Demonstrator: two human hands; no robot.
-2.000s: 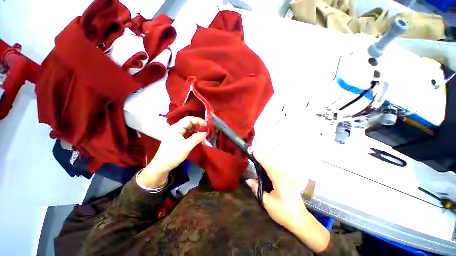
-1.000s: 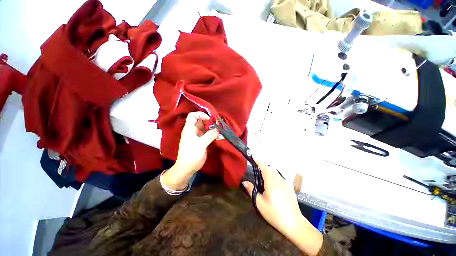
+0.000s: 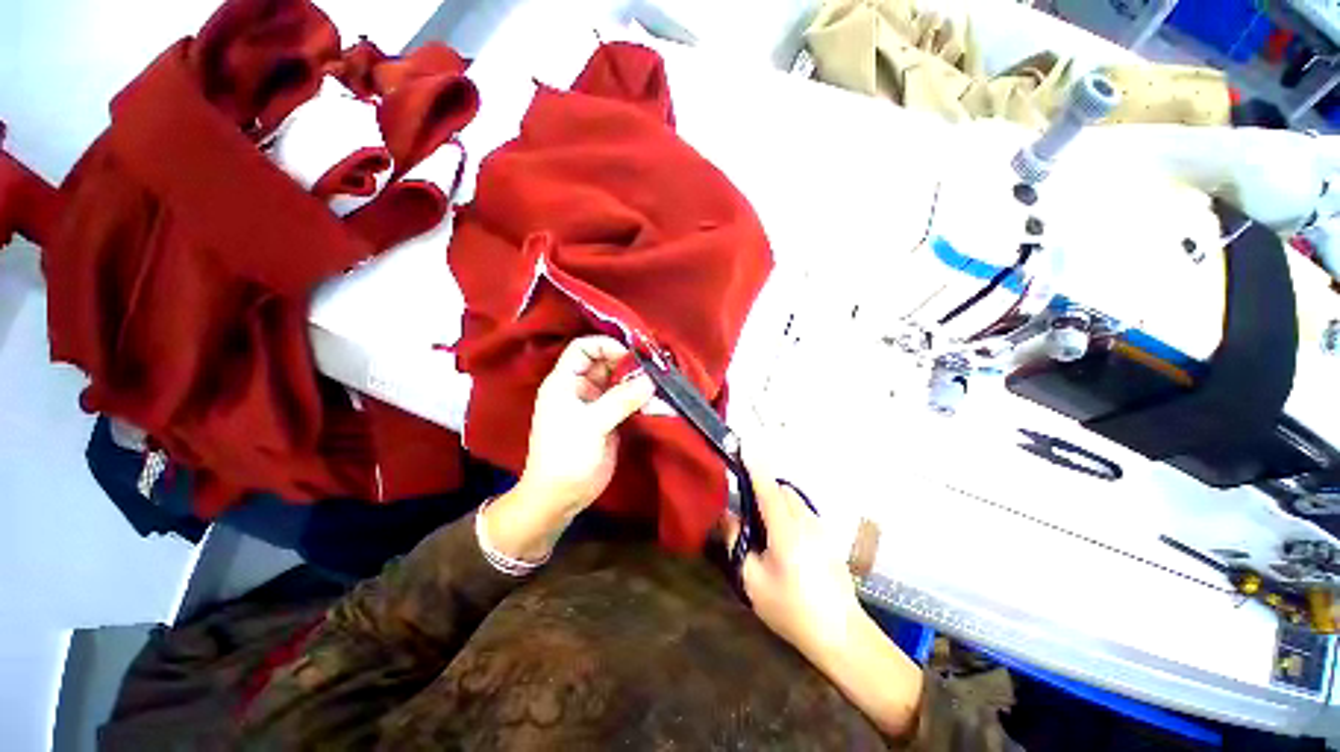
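A dark red garment piece (image 3: 617, 206) lies on the white table in front of me, with a slit-like white-edged opening. My left hand (image 3: 581, 426) pinches the cloth at the lower end of this opening. My right hand (image 3: 794, 566) holds the fabric scissors (image 3: 691, 403) by their black handles. The dark blades point up and left, with their tips at the opening's edge, close to my left fingertips. How far the blades are parted is too small to tell.
A waiting dark red pile (image 3: 191, 279) with white parts hangs over the left table edge. The sewing machine (image 3: 1117, 250) stands at the right, with thread snips (image 3: 1070, 454) before it. Yellow and black tools (image 3: 1279, 595) lie far right. Beige fabric (image 3: 911, 59) lies behind.
The view has shifted, so the machine sits further left than two seconds ago. My left hand and the scissor tips have moved down along the opening's edge. My right hand still holds the scissors.
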